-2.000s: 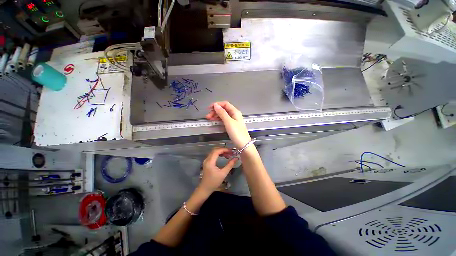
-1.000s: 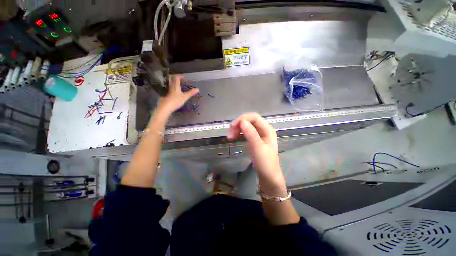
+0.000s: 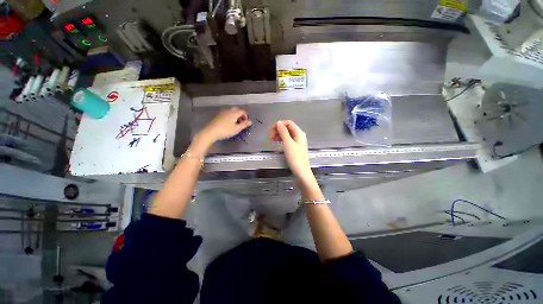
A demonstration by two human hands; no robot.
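Observation:
Short dark-blue cut wires [image 3: 241, 135] lie loose on the left part of the grey metal output tray [image 3: 315, 124]. My left hand [image 3: 229, 123] is over these wires with its fingers curled down and partly covers them; whether it grips any cannot be told. My right hand [image 3: 289, 135] is just right of the wires, above the tray's near edge, thumb and fingers close together; nothing clear shows between them. A clear plastic bag [image 3: 369, 119] with blue wires inside lies on the right part of the tray.
A white machine cover [image 3: 89, 145] at left bears red and blue wire bits [image 3: 137, 126] and a teal roll [image 3: 90, 103]. A dark cutting mechanism with hoses [image 3: 235, 27] stands behind the tray. A ruler strip [image 3: 357, 152] runs along the near edge. White machines stand at right.
Both hands were together in front of the tray two seconds ago. My left hand then reached the wires, spread, and its fingers have now curled. The view has shifted.

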